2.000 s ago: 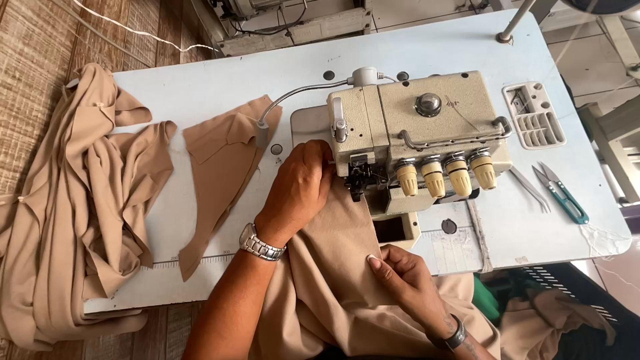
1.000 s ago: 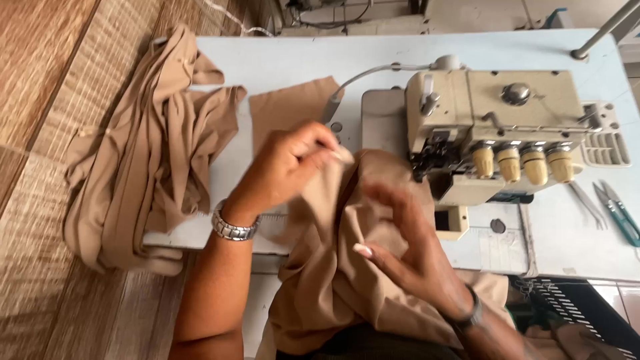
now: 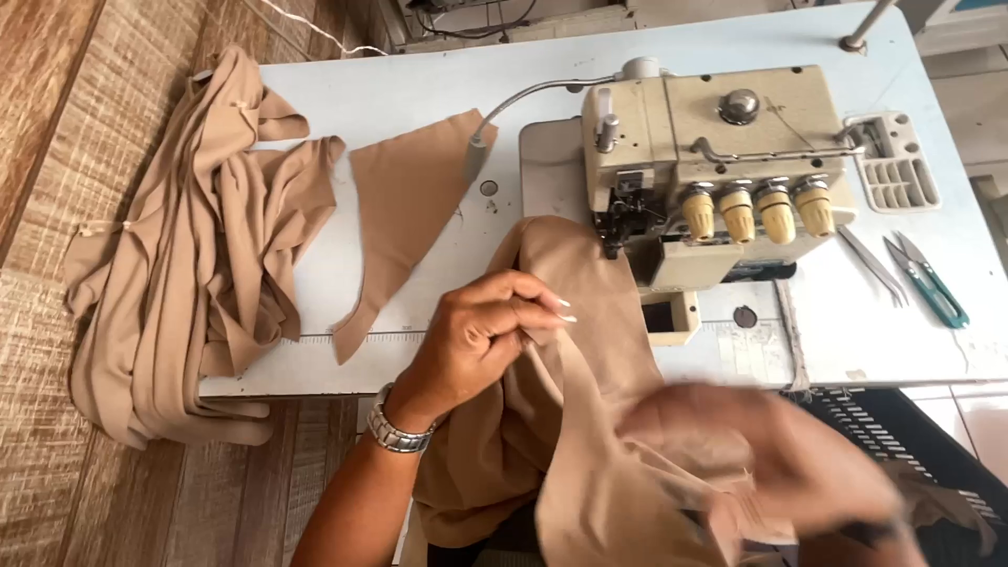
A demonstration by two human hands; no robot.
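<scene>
My left hand [image 3: 480, 339], with a metal watch on its wrist, pinches an edge of tan fabric [image 3: 587, 378] in front of the overlock sewing machine [image 3: 717, 134]. The fabric runs from beside the presser foot down over my lap. My right hand [image 3: 756, 449] is blurred over the lower part of this fabric at the lower right; whether its fingers grip the cloth cannot be told. A separate cut tan piece [image 3: 409, 205] lies flat on the table, left of the machine, under the end of a flexible lamp neck [image 3: 475, 157].
A heap of tan fabric [image 3: 181, 276] hangs over the table's left end. Thread snips [image 3: 929, 283], tweezers [image 3: 872, 264] and a white compartment tray [image 3: 898, 165] lie right of the machine. A black perforated basket [image 3: 906, 441] stands below the front edge, with fabric in it.
My left hand has moved away from the needle area toward me, holding the fabric edge. My right hand has moved right and down. The fabric now lies bunched before the machine.
</scene>
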